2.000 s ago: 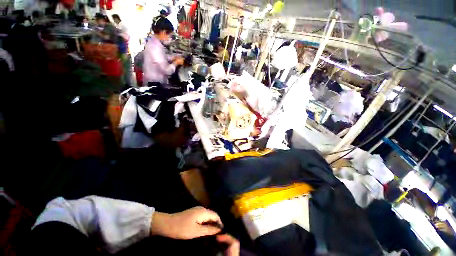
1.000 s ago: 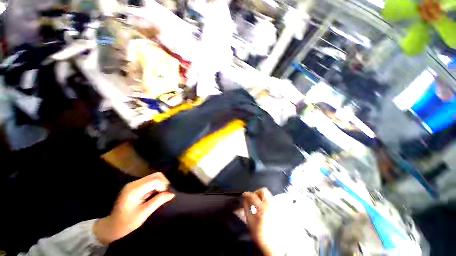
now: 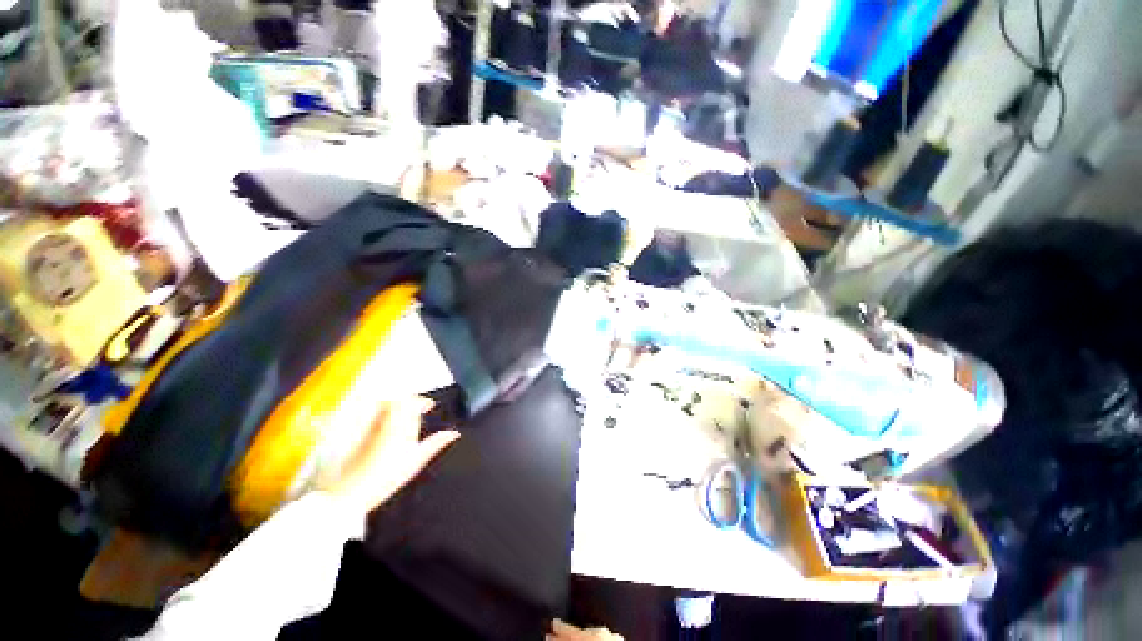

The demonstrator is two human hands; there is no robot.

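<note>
A dark brown-black fabric panel [image 3: 495, 513] lies on the white sewing table, left of the machine head, its lower end passing over the front edge. My left hand [image 3: 382, 451] is over the panel's left side, beside the yellow strip [image 3: 328, 407]; it is overexposed and blurred, so its grip is unclear. My right hand [image 3: 586, 632] shows only as fingertips at the bottom edge, by the panel's lower corner. A blue-black garment pile [image 3: 282, 307] lies at the left. The white sewing machine head with a light-blue stripe [image 3: 802, 376] lies across the right.
Blue-handled scissors [image 3: 726, 495] lie on the table in front of the machine head. A yellow-brown parts tray [image 3: 808, 532] with small items sits at the right front corner. Dark thread cones [image 3: 920, 175] stand on a blue bar behind. A large black heap [image 3: 1052, 351] is at far right.
The view has swung right, bringing the machine, scissors and tray in. The panel, held between both hands a second ago, now lies on the table. My right hand is mostly out of view.
</note>
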